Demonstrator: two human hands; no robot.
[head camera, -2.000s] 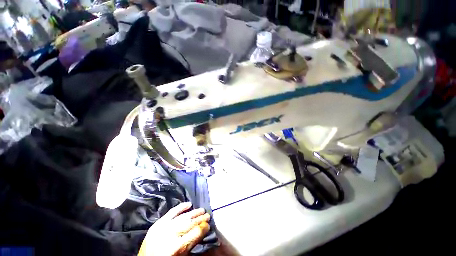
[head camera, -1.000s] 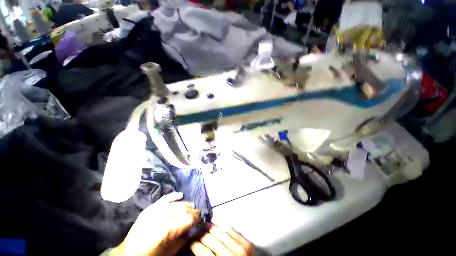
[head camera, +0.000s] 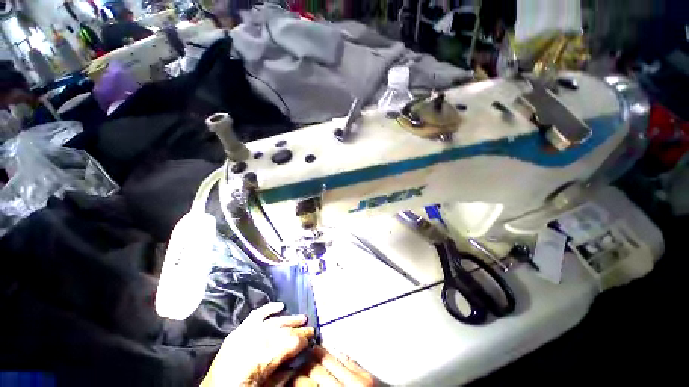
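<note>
The dark garment (head camera: 83, 280) lies left of and below the machine head, with wrinkled shinier cloth near the lamp. Its narrow strip (head camera: 295, 291) runs from the presser foot (head camera: 313, 249) down to my hands. My left hand (head camera: 261, 346) is shut on the strip, fingertips at its lower end. My right hand (head camera: 332, 369) is beside it at the lower edge, partly cut off, fingers against the same cloth. The white sewing machine (head camera: 453, 162) has a teal stripe and "JACK" lettering.
Black-handled shears (head camera: 476, 287) lie on the white table (head camera: 423, 340). Left of them are thin tweezers (head camera: 384, 257). A white card (head camera: 549, 253) and an accessory tray (head camera: 612, 253) lie right. Grey fabric (head camera: 302, 60) is behind the machine, a clear plastic bag (head camera: 49, 170) at left.
My right hand has come in from the lower edge and joined my left hand at the strip. My left hand has stayed near the strip's lower end. The view has shifted slightly.
</note>
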